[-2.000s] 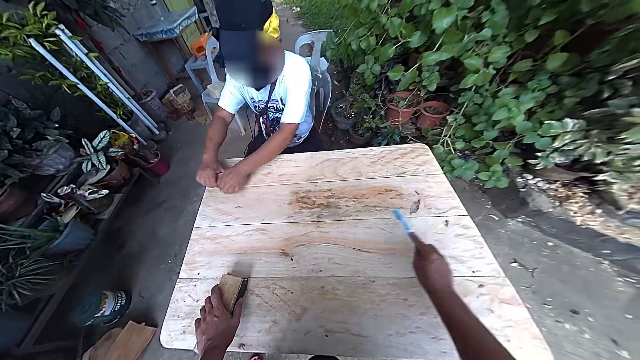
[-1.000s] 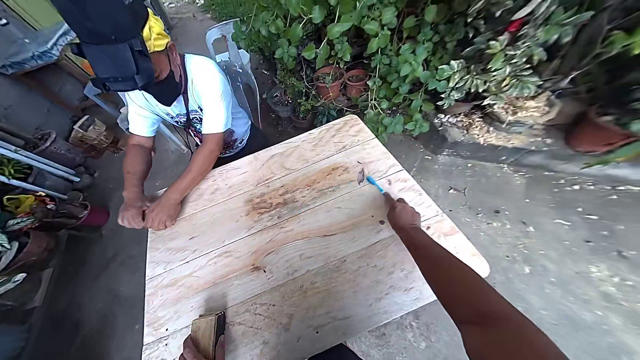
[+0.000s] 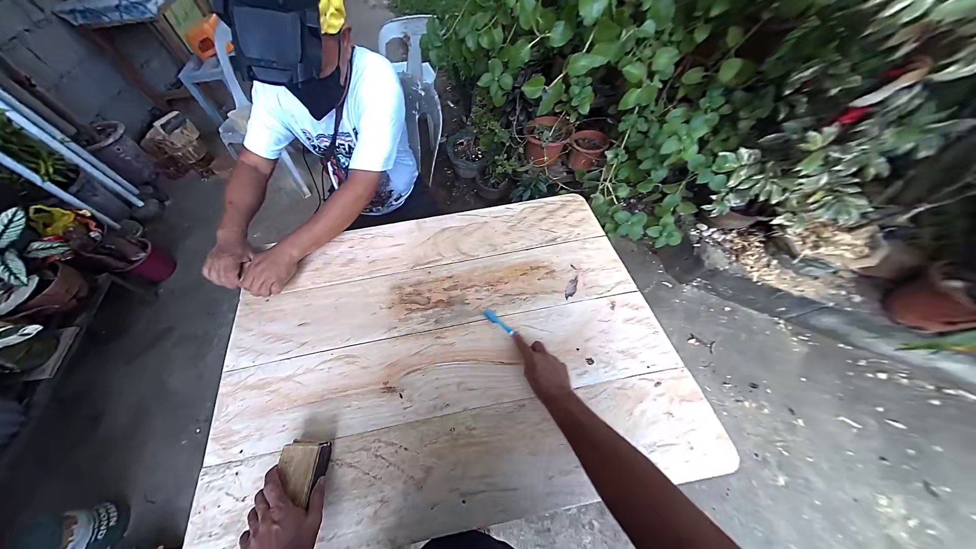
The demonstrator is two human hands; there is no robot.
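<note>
My right hand grips a blue toothbrush-like brush; its head lies at a seam between planks of the pale wooden tabletop, just below a brown stained patch. At the near left of the table, my left hand is closed around a small wooden block with a dark side. A dry leaf lies right of the stain, and dark specks are scattered over the planks.
Across the table a seated person rests both hands at the far left edge. Plastic chairs stand behind. Potted plants and leafy bushes border the far side; more pots line the left. A bucket stands at lower left.
My right hand has moved the blue brush left, away from the dry leaf, to below the stain. My left hand still holds the block. The view has shifted.
</note>
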